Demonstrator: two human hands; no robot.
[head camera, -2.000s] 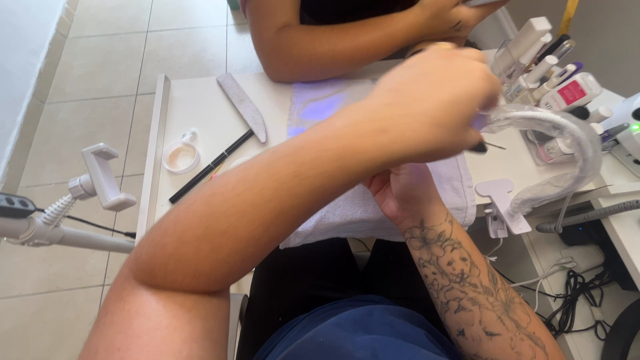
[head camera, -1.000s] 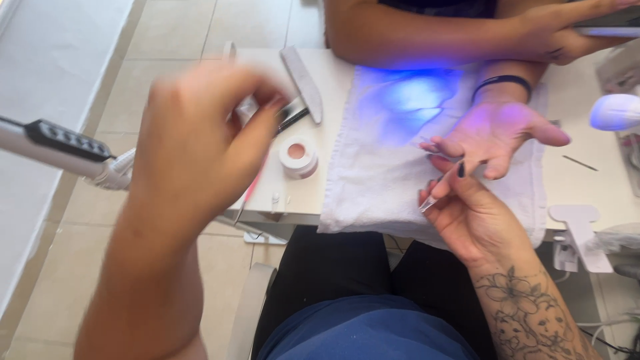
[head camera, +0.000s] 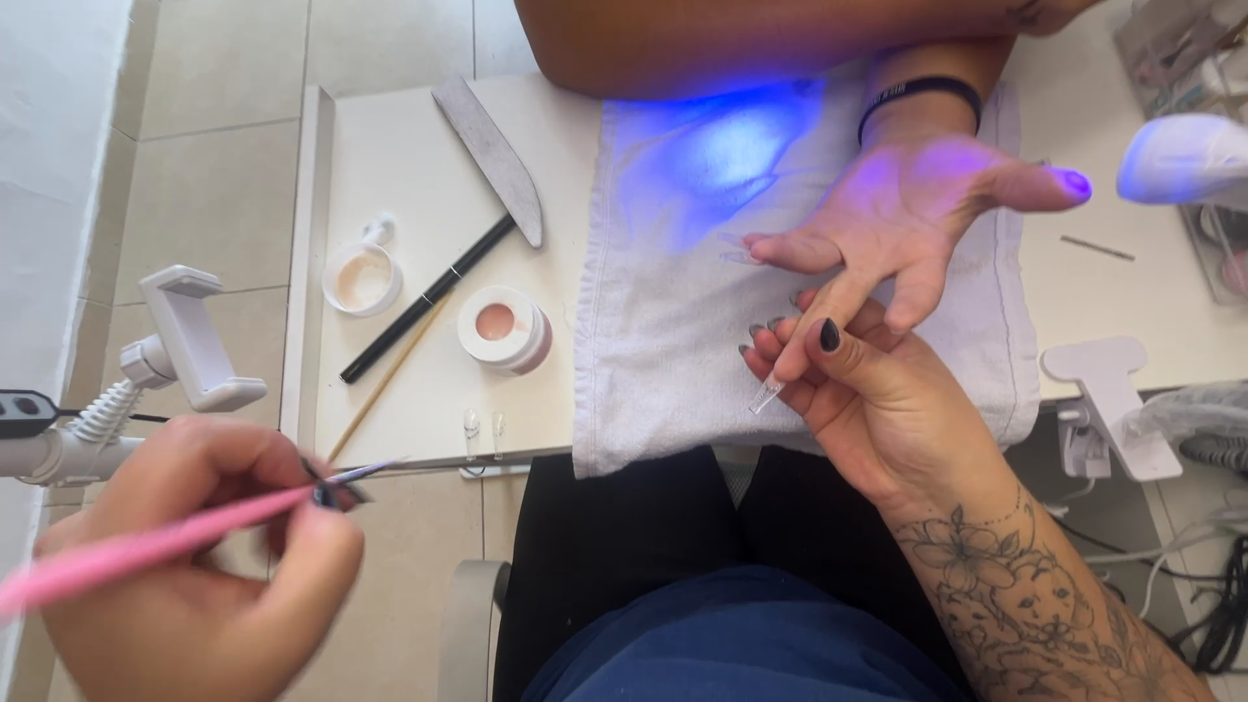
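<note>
In my left hand, at the lower left, is a pink-handled fine brush, its tip pointing right. My right hand, palm up, grips a finger of another person's hand; a clear nail tip extends from that finger. The other person's hand rests palm up over a white towel. Left of the towel stand an open jar of pinkish product and a small white pot. Near them lie a grey nail file, a black pen-like tool and a thin wooden stick.
Two clear nail tips lie at the table's near edge. A lit lamp head is at the right, above a thin metal rod and a white clamp. A phone holder stands at the left. Cables hang at the lower right.
My left hand has gone from over the towel at the right to the lower left, where the pink brush now shows in it. The other person's hand, largely hidden at first, is in plain view.
</note>
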